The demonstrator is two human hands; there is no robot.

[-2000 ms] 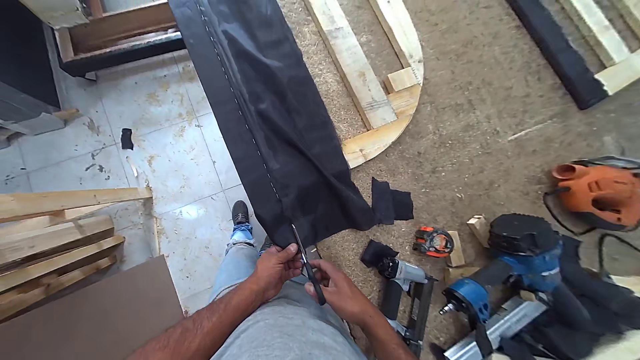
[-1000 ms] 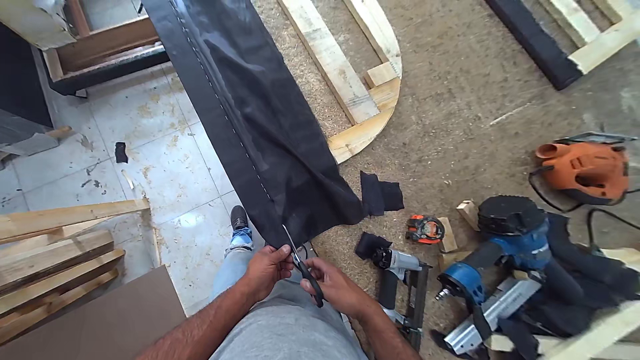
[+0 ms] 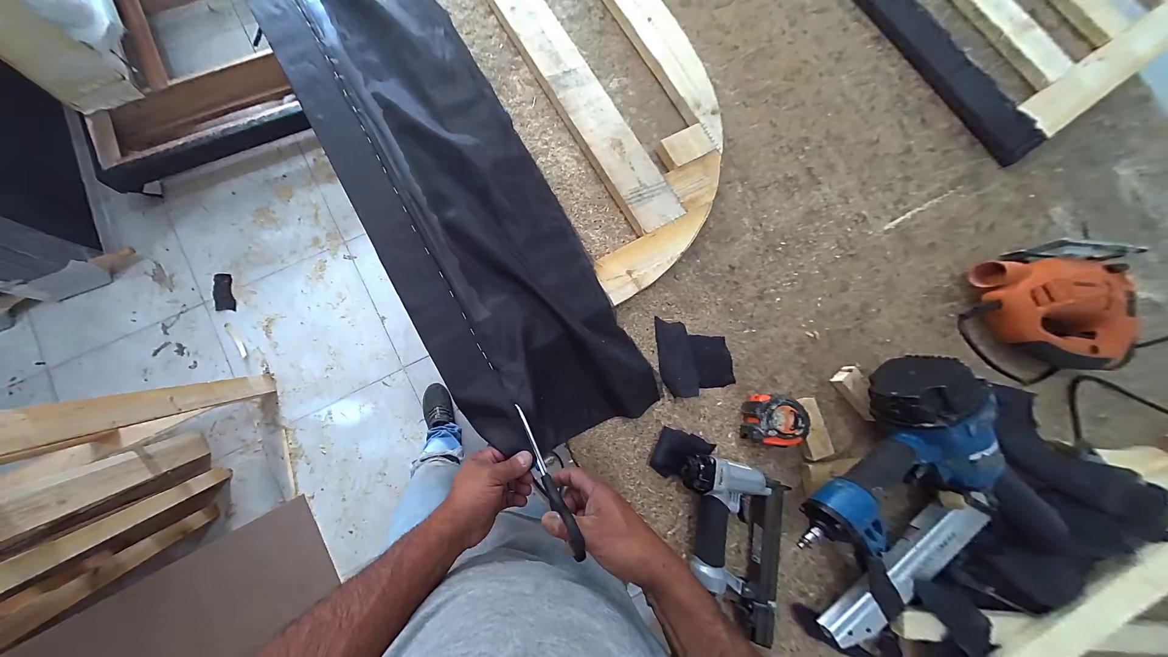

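A long strip of black fabric point(image 3: 511, 228) with a dashed line of white stitches hangs over the board's edge toward me. My left hand point(image 3: 491, 488) pinches its near edge between thumb and fingers. In my right hand point(image 3: 593, 520) are black-handled scissors point(image 3: 555, 502), whose blades lie at the fabric's near end beside the stitch line. Small black fabric scraps point(image 3: 693, 358) rest on the board right of the strip.
On the particle board point(image 3: 803, 182) lie a silver pneumatic stapler point(image 3: 730, 484), a blue nail gun point(image 3: 949, 447), an orange jigsaw point(image 3: 1063, 306), a tape measure point(image 3: 774, 420) and a curved wooden frame point(image 3: 675, 228). Wooden slats point(image 3: 109, 493) stand at left, above a tiled floor point(image 3: 301, 301).
The scissors have shifted at the fabric's near end; their blades looked more spread one second ago than two seconds ago. Both hands stay close together there.
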